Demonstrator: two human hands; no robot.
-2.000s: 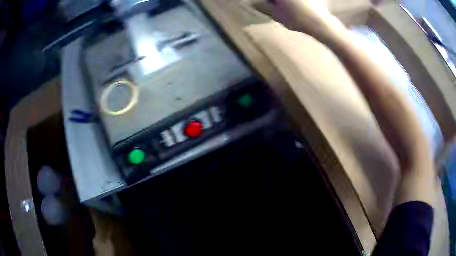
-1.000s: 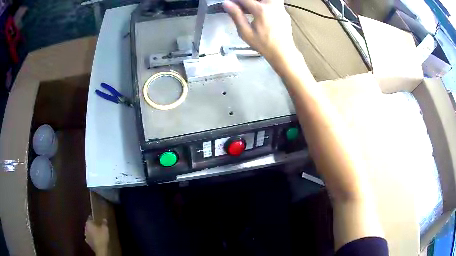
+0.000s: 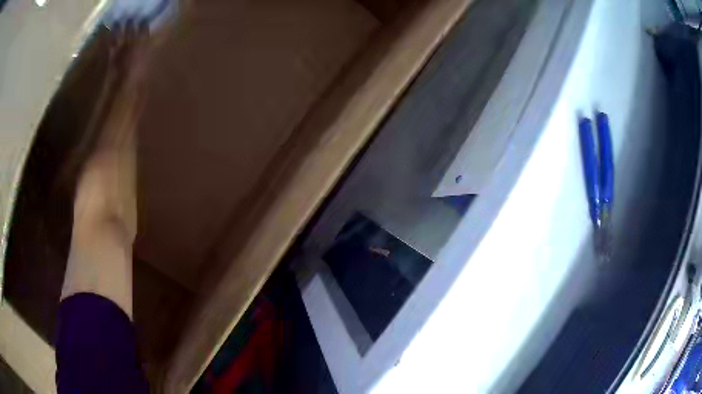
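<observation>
The carton (image 3: 331, 154) fills the left of the head view, and its brown inside is seen from above. My left hand (image 3: 129, 37) reaches to its far upper end, small and blurred, with the forearm and dark sleeve running down the left side. The fingertips meet a whitish, translucent bowl (image 3: 142, 9), cut off by the top edge. Blur hides whether the fingers grip it or only touch it. My right hand is out of the picture.
A white table edge (image 3: 493, 254) curves down the right. Blue-handled nippers (image 3: 599, 165) lie on it beside a dark machine side (image 3: 616, 323). A grey frame with a dark opening (image 3: 377, 265) is under the table. A blurred red shape (image 3: 250, 346) shows low down.
The view has swung left from the machine to the carton. My left hand has gone from the carton's near edge to the bowl inside. My right arm has left the picture.
</observation>
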